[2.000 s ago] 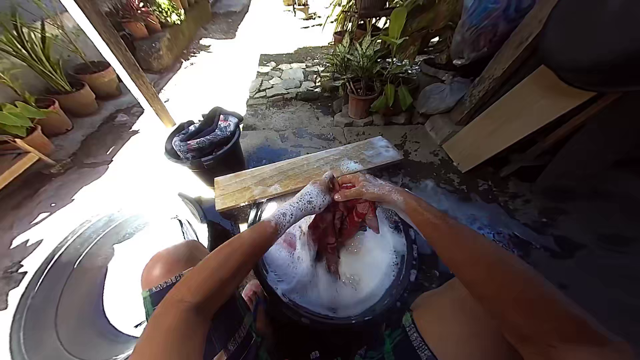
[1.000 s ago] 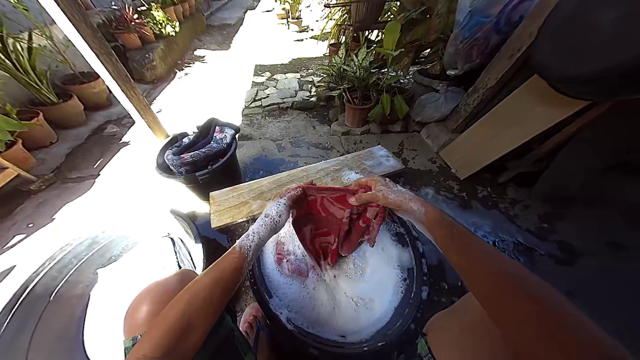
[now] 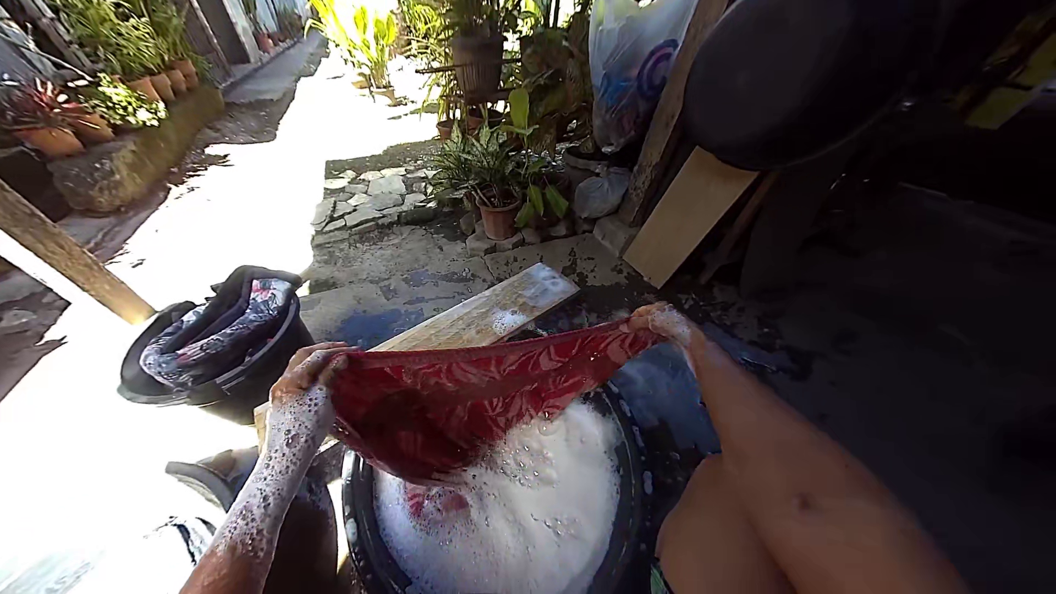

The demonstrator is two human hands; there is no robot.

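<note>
A wet red patterned cloth (image 3: 470, 388) hangs stretched between my two hands over a round black tub (image 3: 634, 487). My left hand (image 3: 309, 375) is closed on its left corner, with foam up the forearm. At the other end, my right hand (image 3: 660, 322) grips the upper right corner. White suds (image 3: 544, 495) fill the tub, and a bit of red fabric (image 3: 433, 502) shows through them. Behind the cloth lies a wooden board (image 3: 487, 313) with foam on it, partly hidden by the fabric.
At the left a black bucket (image 3: 247, 379) holds dark floral fabric (image 3: 223, 334). A slanting wooden post (image 3: 70, 247) stands beyond it. Potted plants (image 3: 499, 219) line the stone-edged ground ahead. A leaning plank (image 3: 689, 219) and a large dark round basin (image 3: 792, 82) are at the right.
The red cloth was bunched between my hands and is now spread wide. My hands have moved far apart, left and right. The view has shifted.
</note>
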